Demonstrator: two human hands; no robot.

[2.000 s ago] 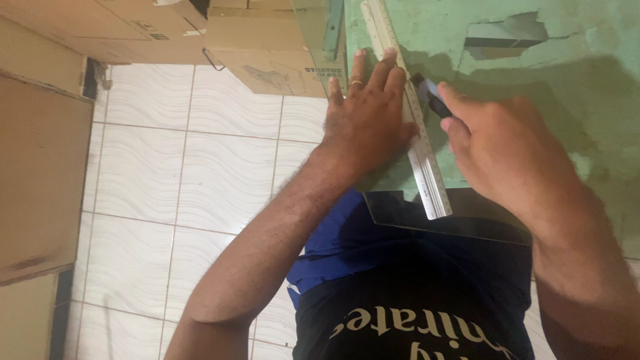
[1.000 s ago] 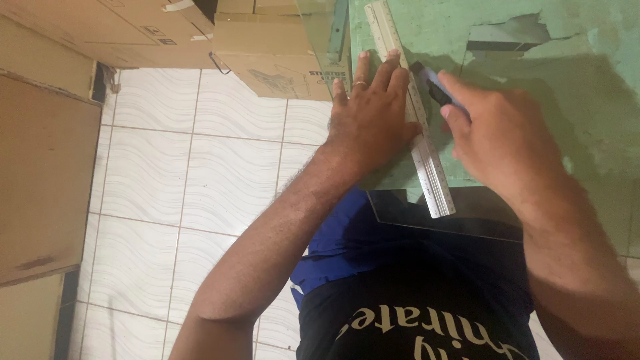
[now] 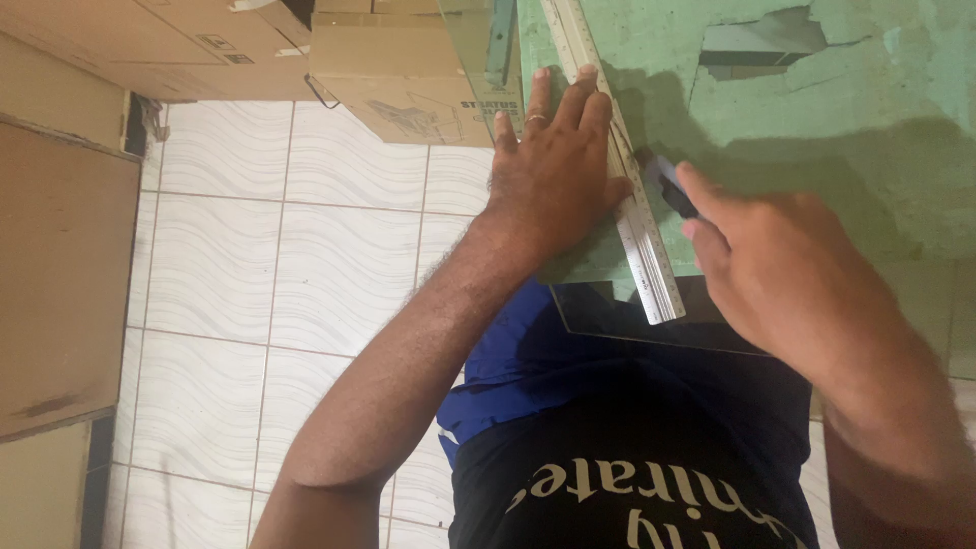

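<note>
My left hand lies spread over a metal scale ruler, its fingertips and thumb pressing on it, a ring on one finger. The ruler runs slanted across a green worn surface and its near end sticks out past that surface's edge. In my right hand is a utility knife, its front close beside the ruler's right edge; the blade tip is too blurred to see. Glass seems to lie over the green surface and juts past its near edge.
Cardboard boxes stand at the upper left, beyond the surface's left edge. A ragged hole opens in the green surface at the upper right. White floor tiles show at the left, beside a brown panel.
The knife in my right hand has moved a little down along the ruler, towards my body. My left hand stays on the ruler.
</note>
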